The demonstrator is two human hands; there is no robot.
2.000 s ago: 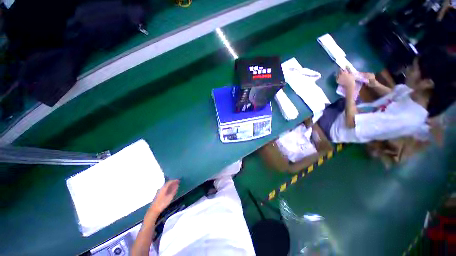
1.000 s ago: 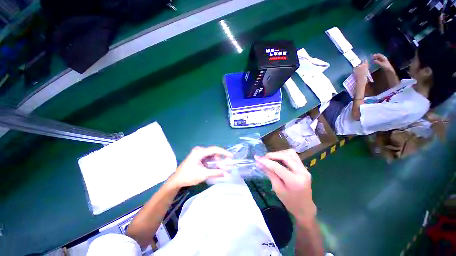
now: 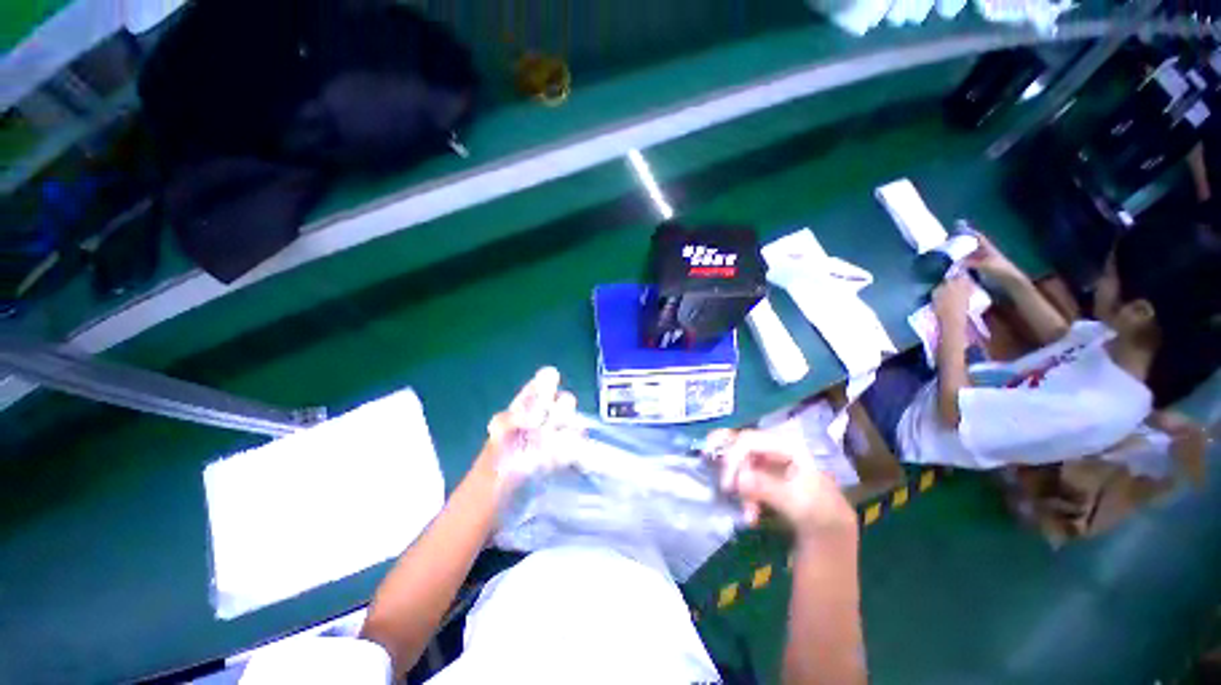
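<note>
A clear, crinkled shrink bag [image 3: 623, 502] is spread between my two hands in front of my body. My left hand [image 3: 536, 426] holds its left side, with the film over the fingers. My right hand [image 3: 777, 479] pinches its right edge; both hands are somewhat blurred. A black product box [image 3: 699, 288] with white and red print stands on the blue top of the counting scale [image 3: 667, 395], beyond the bag. The stack of shrink bags [image 3: 326, 505] lies flat on the bench to the left.
White folded strips [image 3: 833, 305] lie right of the scale. A neighbouring worker [image 3: 1031, 388] handles white items at the right. An open carton [image 3: 873, 452] with white papers is at the bench's near edge. Dark cloth [image 3: 321, 107] lies on the shelf [image 3: 536, 170]. A metal bar [image 3: 161, 391] is at left.
Both hands came together over a small part of the film, and now the bag is spread wider between them. Earlier my left hand was at the stack and my right hand was not visible.
</note>
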